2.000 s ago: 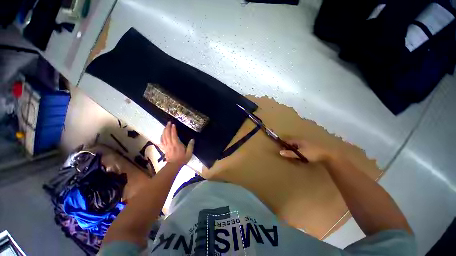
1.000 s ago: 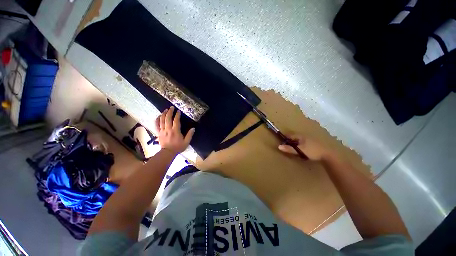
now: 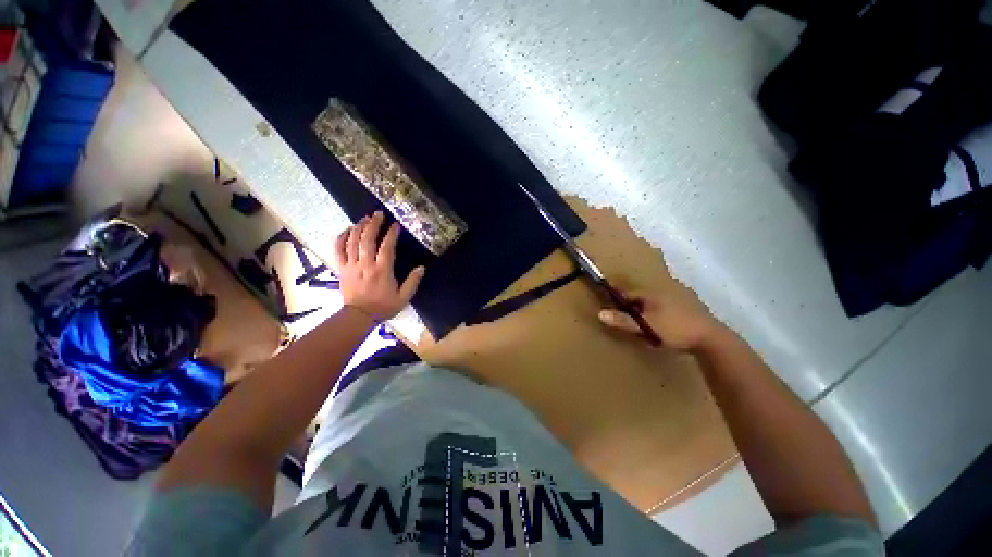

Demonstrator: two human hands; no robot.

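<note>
A black cut panel (image 3: 479, 163) lies on the table and partly on brown paper (image 3: 609, 392). A mottled brown-silver weight (image 3: 389, 177) lies on the panel. My left hand (image 3: 373, 267) rests flat with spread fingers on the panel's near edge, close beside the weight, holding nothing. My right hand (image 3: 653, 321) grips the dark handles of the tailor's shears (image 3: 577, 250). The blades lie across the panel's right end, with one long blade on top of the cloth. A narrow black offcut strip (image 3: 522, 299) runs along that end over the paper.
Bulky black bundles with white bands (image 3: 870, 185) lie at the right on the pale speckled table (image 3: 631, 98). At the left are a blue crate (image 3: 65, 136), a heap of dark and blue cloth (image 3: 131, 337) and black scraps on the floor (image 3: 207, 218).
The view has shifted, so the bundles sit lower and the crate nearer the left edge. Both hands keep much the same places by the panel; the shears remain at its right end.
</note>
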